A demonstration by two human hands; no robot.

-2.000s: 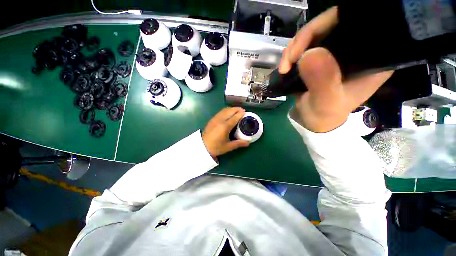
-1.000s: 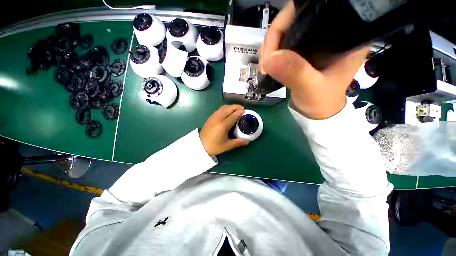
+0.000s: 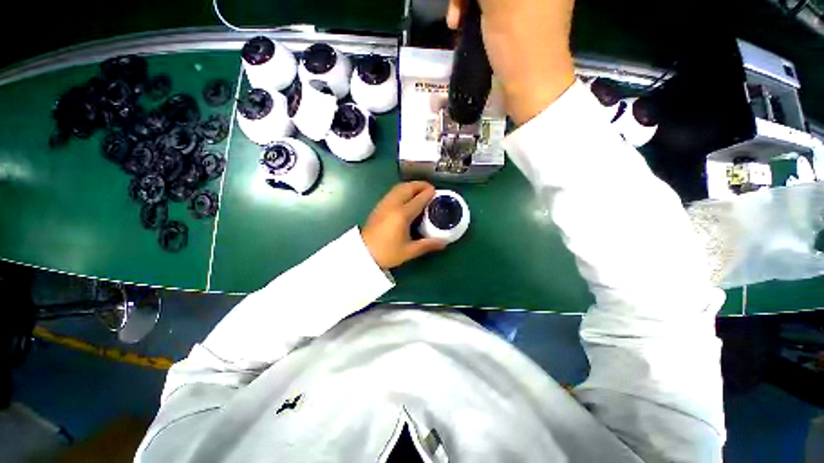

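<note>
My left hand (image 3: 395, 226) holds a white housing (image 3: 459, 227) with a black ring base (image 3: 444, 212) facing up, on the green bench in front of me. My right hand (image 3: 524, 45) is at the top edge of the picture, partly cut off, and grips the black electric screwdriver (image 3: 471, 77). The driver's dark nose points down over the metal pick-up of the silver-grey screw feeder (image 3: 423, 136). The tip is hard to make out, and no screw can be told on it.
Several white housings (image 3: 294, 165) with black ends stand left of the feeder. Loose black rings (image 3: 172, 154) lie heaped at the far left. More housings (image 3: 640, 134) stand at the right. A clear bag of screws (image 3: 759, 237) and a second feeder (image 3: 723, 176) are farther right.
My right hand and the screwdriver have moved up and away, and the driver now stands more upright over the feeder. My left hand still holds the housing in nearly the same place.
</note>
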